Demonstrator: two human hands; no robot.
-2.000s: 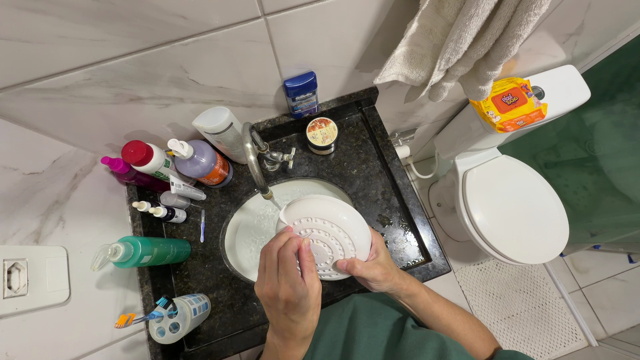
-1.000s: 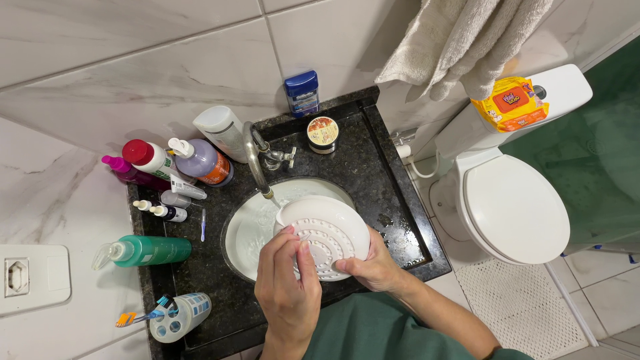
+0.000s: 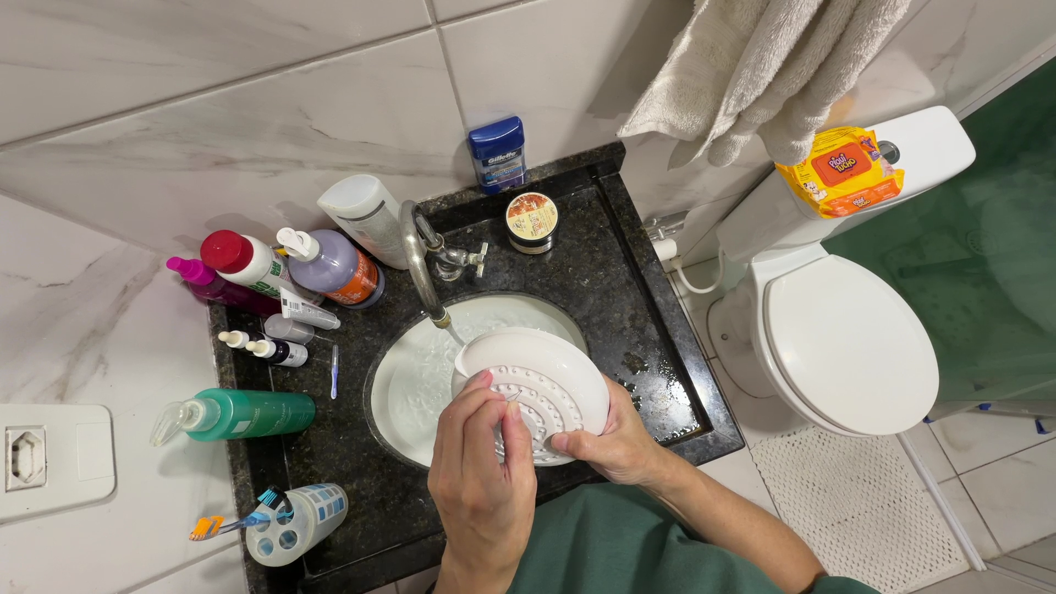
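Note:
A round white dish point(image 3: 569, 371) with curved rows of small raised bumps is tilted over the near side of the white sink basin point(image 3: 396, 388). My right hand point(image 3: 615, 441) grips its right edge, thumb on the bumpy face. My left hand point(image 3: 487, 462) is at the dish's left part, fingertips pinched together against the bumps; a thin thing seems to be between them, too small to name. From the metal faucet point(image 3: 422, 272) water runs down by the dish's upper left edge, and water moves in the basin.
Several bottles, including a purple pump bottle point(image 3: 334, 268) and a green pump bottle point(image 3: 256, 412), line the dark stone counter's left side, with a toothbrush holder point(image 3: 309, 520). A round jar point(image 3: 531, 223) and blue deodorant stick point(image 3: 497, 157) stand behind. A toilet point(image 3: 850, 342) is at right.
My left fingertips have shifted slightly over the bumpy face of the dish. My right hand keeps its hold, and the water keeps running.

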